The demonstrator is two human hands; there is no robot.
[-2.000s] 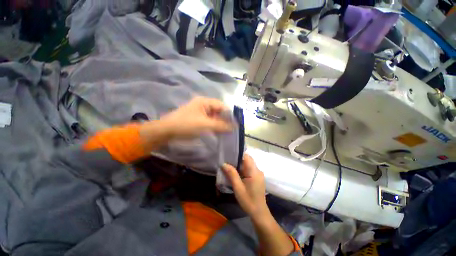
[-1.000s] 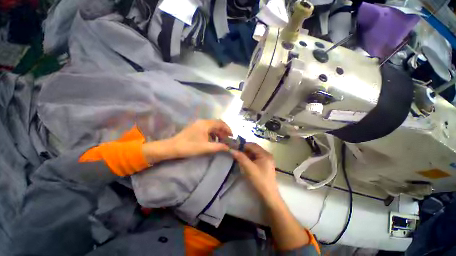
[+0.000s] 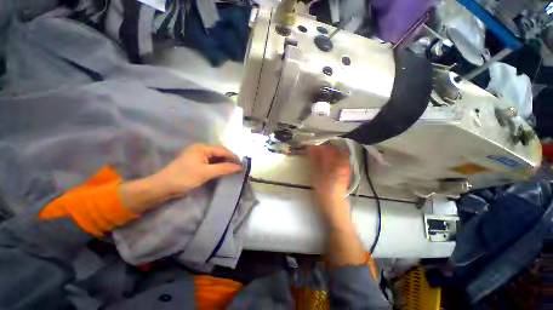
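Observation:
The grey garment body point(image 3: 109, 103) spreads over the table at left. A grey waistband strip point(image 3: 213, 212) with a dark edge hangs down from my left hand point(image 3: 203, 166), which pinches its upper end just left of and below the bright needle area. My right hand point(image 3: 330, 172) is blurred, to the right of the needle on the machine bed, near the white tape loop point(image 3: 353, 163). Whether it holds anything cannot be told. The presser foot point(image 3: 273, 145) is small and partly lost in glare. The snips are not visible.
The off-white sewing machine point(image 3: 358, 66) fills the centre and right, with a wide black band point(image 3: 406, 97) round its arm. A black cable point(image 3: 377, 206) hangs over the table's front edge. A white switch box point(image 3: 441, 227) is at right. Dark cloth point(image 3: 497, 242) and a yellow basket point(image 3: 418, 290) lie beyond.
My right hand has left the strip and moved right and up beside the needle area. My left hand still holds the strip. The view has shifted, so the machine appears further left.

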